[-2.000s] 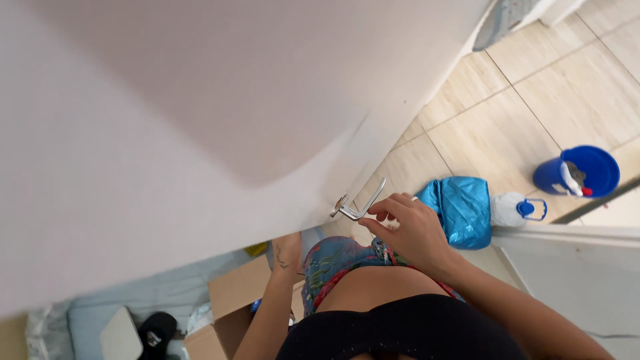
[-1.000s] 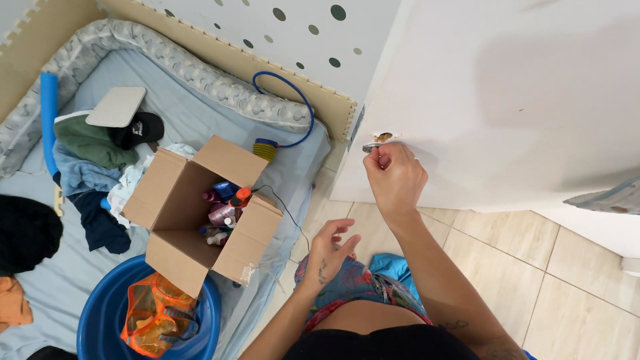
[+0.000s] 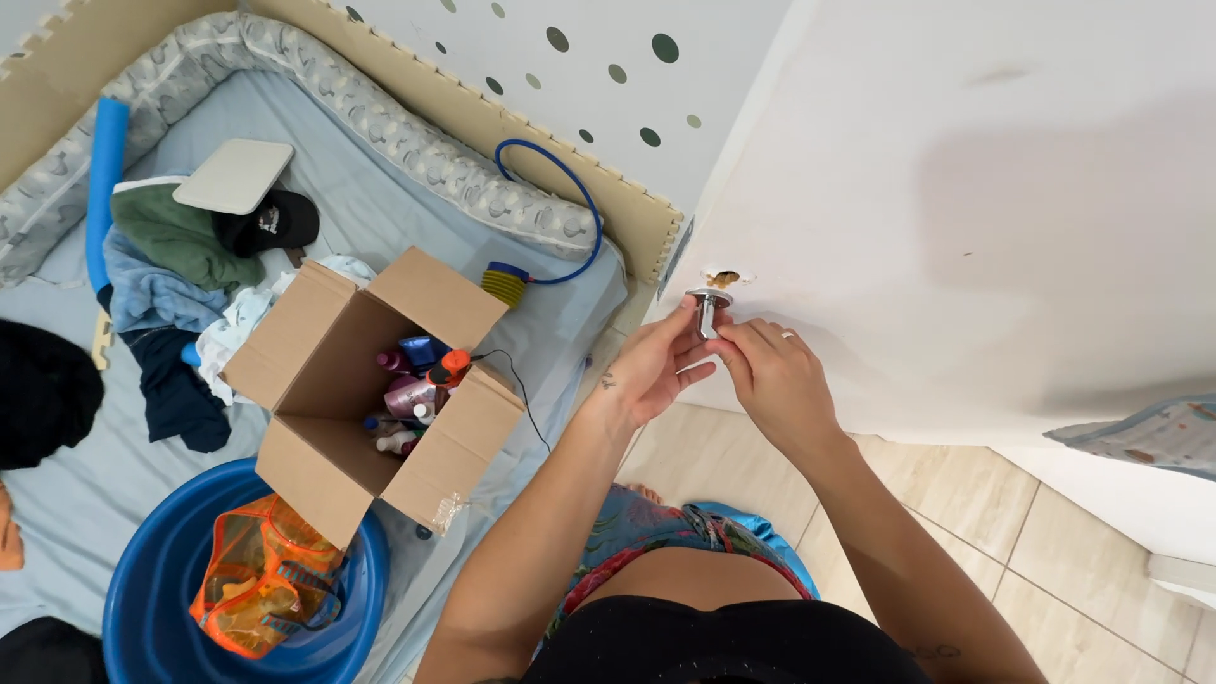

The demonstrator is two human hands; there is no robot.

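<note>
A chrome door handle (image 3: 708, 314) with a round rose sits at the white door (image 3: 855, 218), just below a rough hole (image 3: 724, 279) in the door's face. My left hand (image 3: 660, 366) is at the handle's left side, thumb and index finger at the rose, the other fingers loosely curled. From the right, my right hand (image 3: 774, 375) pinches the lever's end between thumb and fingers; a ring is on one finger. Whether the rose touches the door cannot be told.
Left of me, an open cardboard box (image 3: 328, 356) of bottles stands on a sheeted mattress (image 3: 494, 332). Beside it are a blue tub (image 3: 142, 570) holding an orange mesh bag (image 3: 271, 579), clothes (image 3: 180, 256), a black cap (image 3: 271, 223) and a foot pump (image 3: 504, 283). A patterned cloth (image 3: 1149, 435) hangs at right.
My left hand has risen to the handle; one second ago it was lower and held nothing. The handle now sits below the hole. The view has swung far toward the mattress since the first frame.
</note>
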